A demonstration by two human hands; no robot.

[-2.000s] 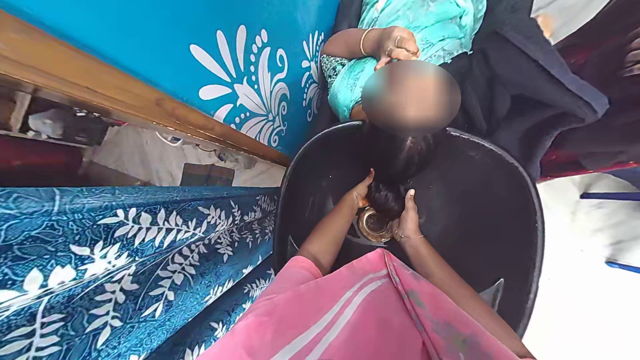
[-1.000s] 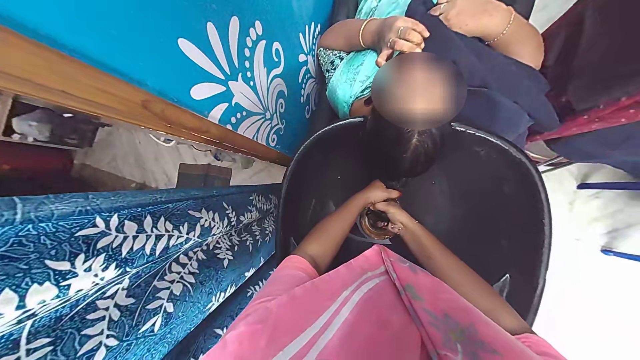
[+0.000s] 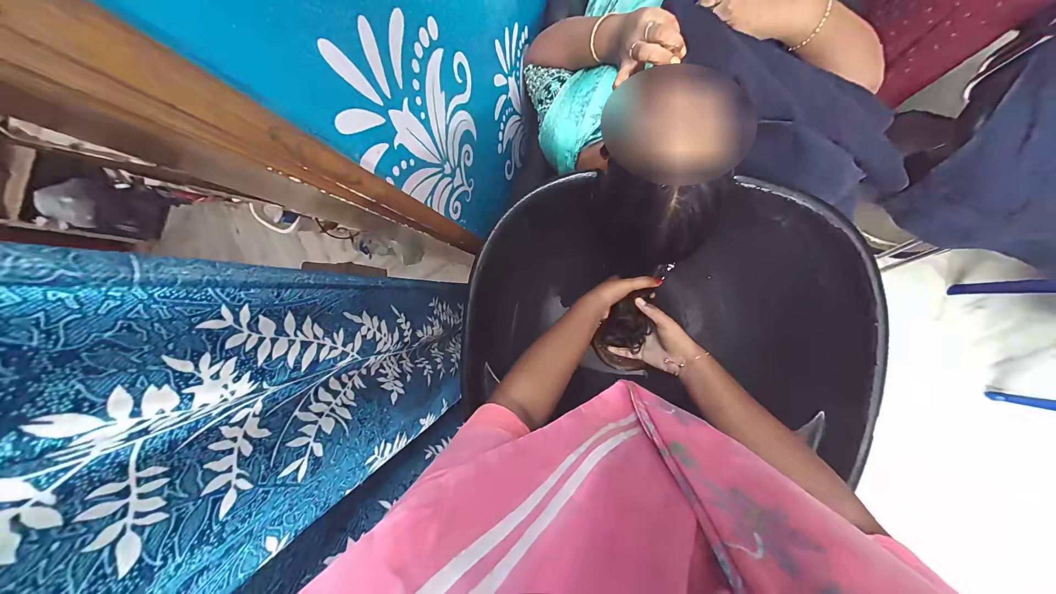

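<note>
A person's head rests back on the far rim of a black salon wash basin (image 3: 792, 330), with long dark wet hair (image 3: 660, 219) hanging into it. My left hand (image 3: 623, 293) is closed around the hair from the left. My right hand (image 3: 660, 334) cups the curled lower ends (image 3: 623, 330) from the right, its fingers partly under them. Both hands are close together, low over the middle of the basin. Brownish water or the drain area shows just beneath the hair ends, partly hidden.
A blue panel (image 3: 396, 107) with white floral patterns and a wooden edge (image 3: 247, 132) stand at the left. Below them hangs a blue leaf-patterned curtain (image 3: 247, 396). The reclining person's hand (image 3: 652, 37) is raised by the forehead; dark cloth (image 3: 808, 148) covers the body.
Two seconds ago my hands were apart on either side of the hair; one second ago they were together at its ends. Now my right hand is turned palm up beneath the ends.
</note>
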